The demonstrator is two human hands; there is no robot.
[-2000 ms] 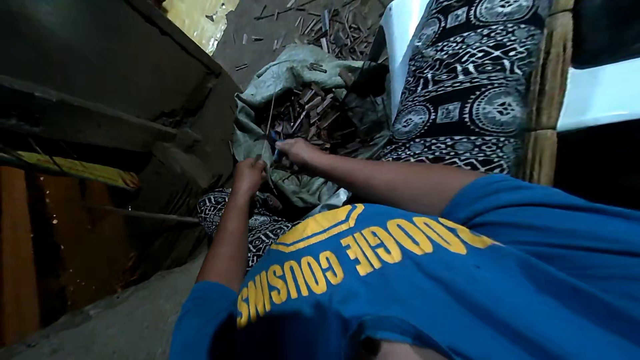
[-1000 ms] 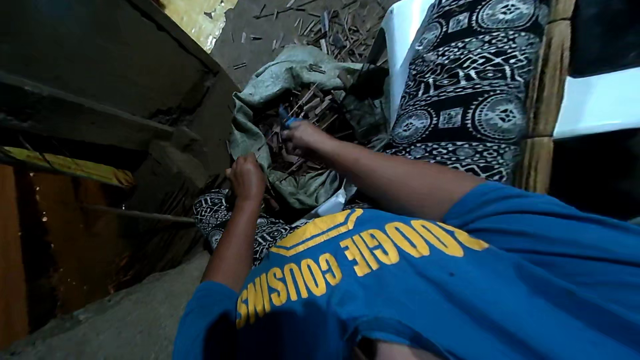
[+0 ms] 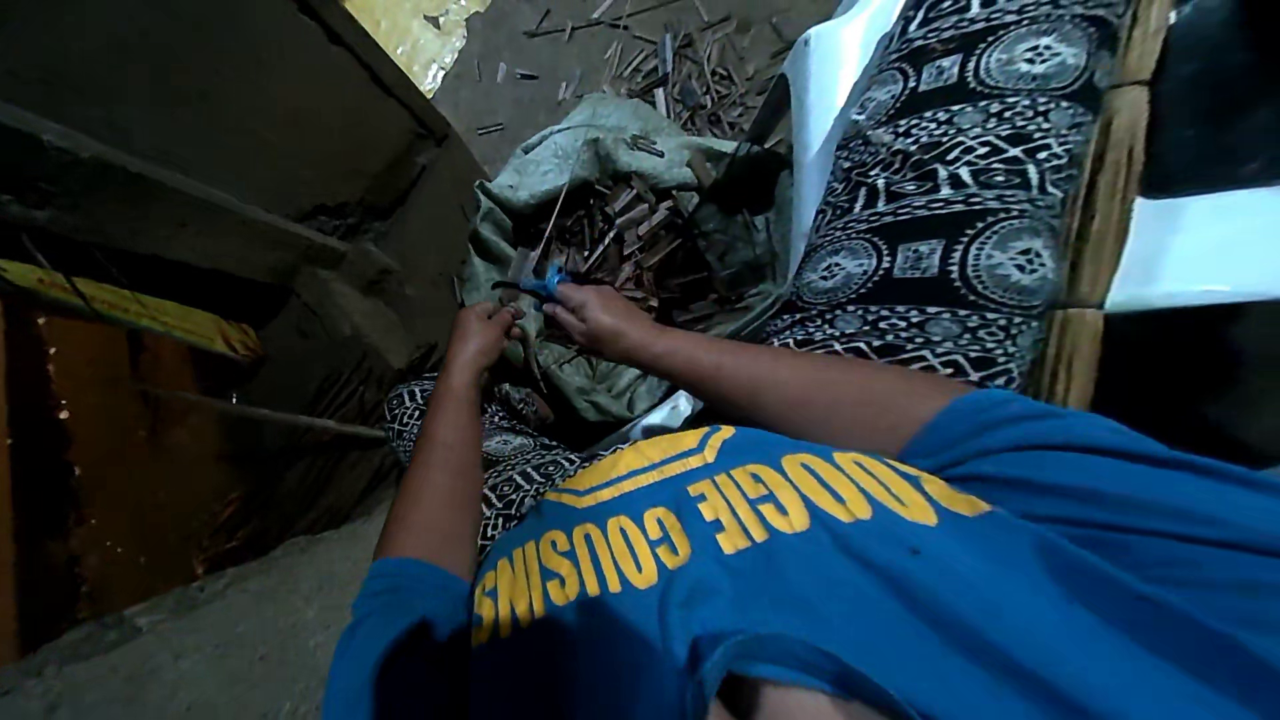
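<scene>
My right hand (image 3: 600,318) grips a small tool with a blue handle (image 3: 552,283); its exact kind is unclear. Close beside it on the left, my left hand (image 3: 486,335) has its fingers pinched together at the tool's dark end, on a small piece too unclear to name. A thin pale strand (image 3: 553,222) rises from near the tool across the sack. Both hands are over the near left rim of an open green woven sack (image 3: 540,165), which holds many short, dark wood pieces (image 3: 625,230).
More wood pieces (image 3: 700,75) lie scattered on the floor beyond the sack. My leg in black-and-white patterned cloth (image 3: 940,190) stretches along the right, over a white surface (image 3: 815,90). Dark panels (image 3: 200,100) and a yellow bar (image 3: 130,308) stand at left.
My right hand was farther over the wood pieces a second ago and has come back beside my left hand with the blue-handled tool.
</scene>
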